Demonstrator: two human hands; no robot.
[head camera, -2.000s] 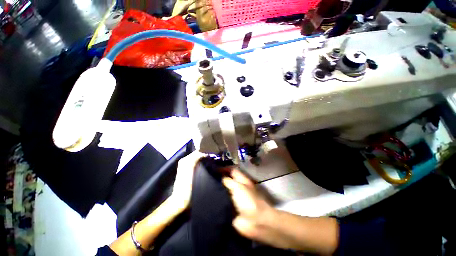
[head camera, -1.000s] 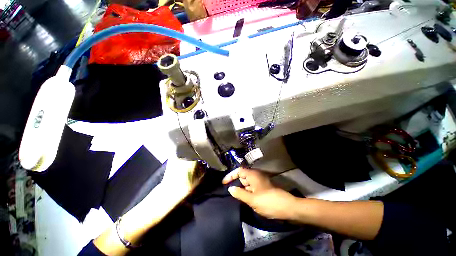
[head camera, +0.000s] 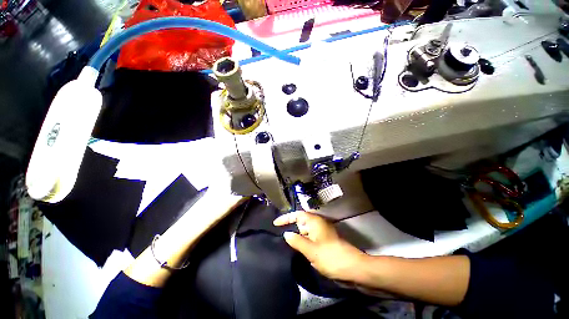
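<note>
Black cut fabric (head camera: 262, 268) lies bunched below the needle area of the white sewing machine (head camera: 424, 118). A narrow pale strip (head camera: 233, 246) runs down the fabric. My left hand (head camera: 226, 194) reaches to the left of the needle area; its fingers are hidden by the machine head, so its hold cannot be told. My right hand (head camera: 315, 240) is just below the needle area, with index finger and thumb at the fabric's edge. The ribbed silver knob (head camera: 329, 193) is right above it. The presser foot is mostly hidden.
More black pieces lie at the left (head camera: 93, 205) and under the machine arm (head camera: 415, 202). The white lamp head (head camera: 65, 137) hangs at the left on a blue neck. Orange-handled scissors (head camera: 499, 199) are at the right. A red plastic bag (head camera: 175, 43) and pink basket (head camera: 299, 5) are behind.
The fabric below the needle has shifted and spread, and a pale strip now shows on it. My right hand has moved from the cloth's side to its edge near the needle. The view has shifted.
</note>
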